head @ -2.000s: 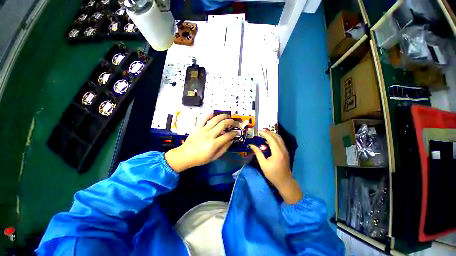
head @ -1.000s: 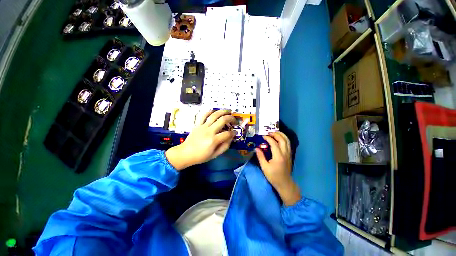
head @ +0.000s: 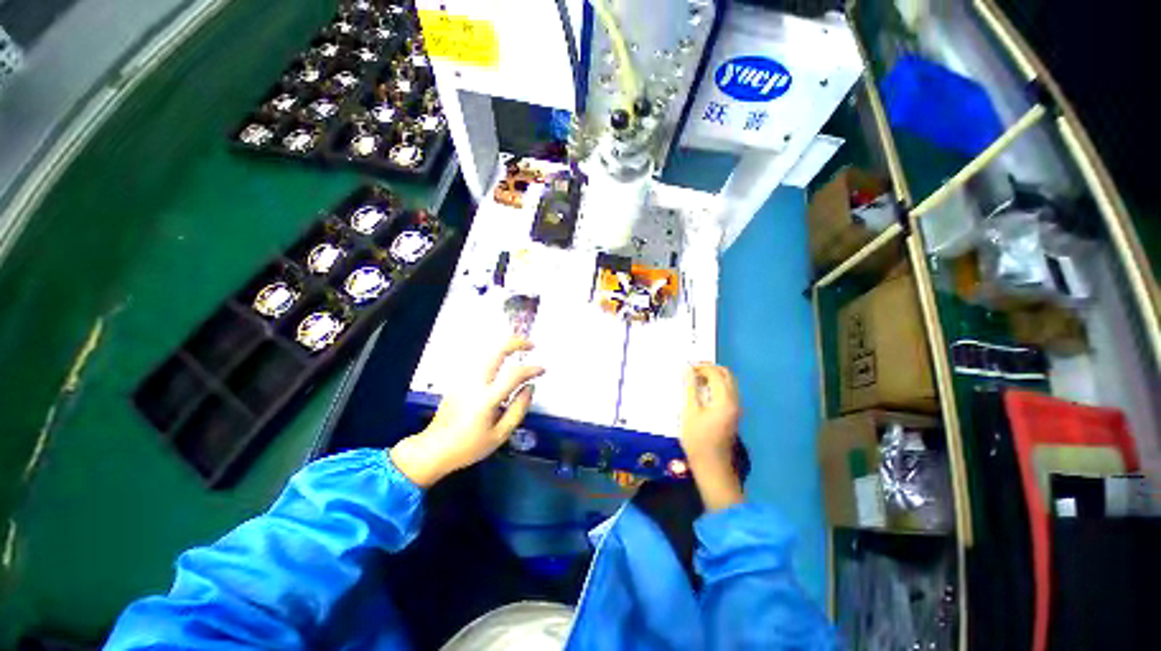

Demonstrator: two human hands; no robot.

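Observation:
My left hand [head: 471,413] is over the front left of the white base plate [head: 586,375], fingers spread, with nothing seen in it. My right hand [head: 710,413] is at the plate's front right corner, fingers curled near the lit red button [head: 677,468]; I see nothing held. The orange fixture [head: 639,293] sits farther back on the plate, just right of and below the white cylindrical head [head: 616,204]. A round unit with silver parts appears to be in it, details blurred. The dark fixture block [head: 556,211] lies behind, to the left of the head.
A black compartment tray [head: 299,305] on the green surface at left holds several round units in its far pockets; its near pockets are empty. More filled trays [head: 350,95] lie behind. A brown block [head: 516,185] is at the plate's back left. Shelves with cartons [head: 879,343] stand at right.
The orange fixture has moved back from the front edge toward the head. My left hand has come off it and opened. My right hand has moved off the button area. The view has tilted up.

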